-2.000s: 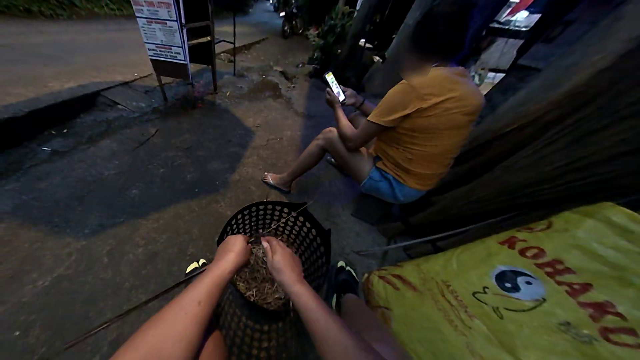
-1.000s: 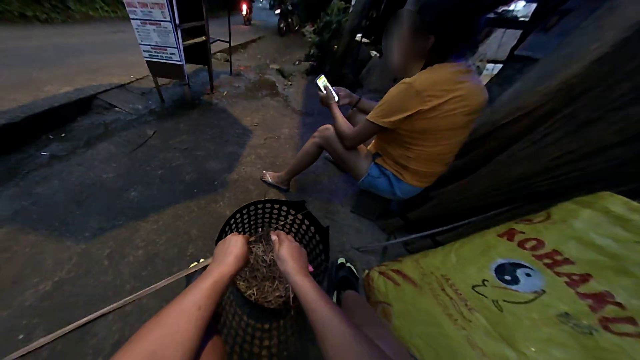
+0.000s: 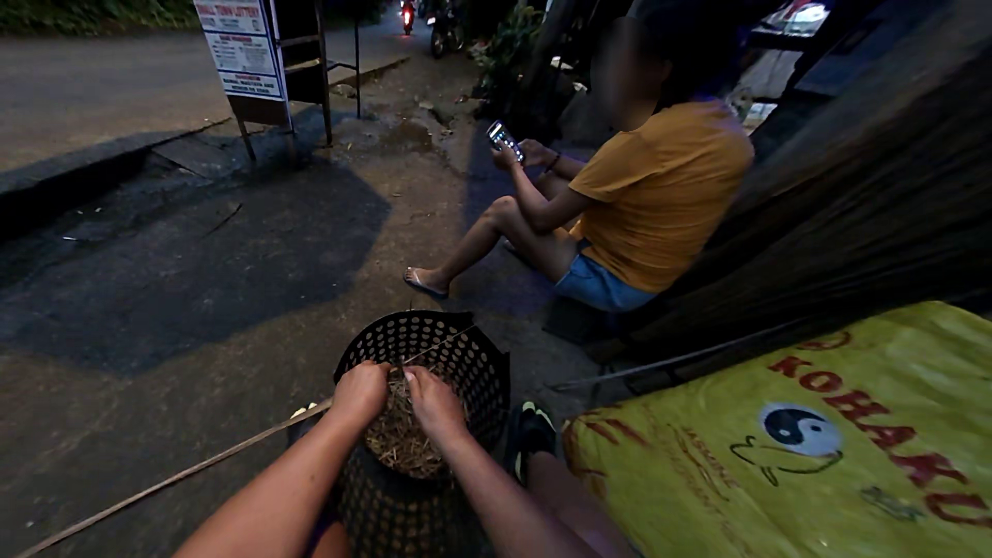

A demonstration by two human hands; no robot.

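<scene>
Over a black perforated plastic basket (image 3: 488, 364), my left hand (image 3: 363, 395) and my right hand (image 3: 434, 403) meet with their fingertips close together. Both pinch a long thin stick (image 3: 194, 469), which runs from the lower left past my left wrist, and its thin end slants up right across the basket's mouth. Part of it is hidden behind my left hand. A small dark piece, too small to name, shows between the fingertips. Dry brown shavings or stalks (image 3: 407, 442) lie inside the basket below my hands.
A yellow printed sack (image 3: 666, 465) lies at the right. Ahead, a person in an orange shirt (image 3: 659, 186) sits holding a phone (image 3: 505, 142). A signboard on a stand (image 3: 248, 62) is at the upper left, beside the curb. My shoe (image 3: 533, 434) is right of the basket.
My hands have come closer together at the fingertips over the basket. The stick's thin end now shows across the basket's mouth, unlike one second ago.
</scene>
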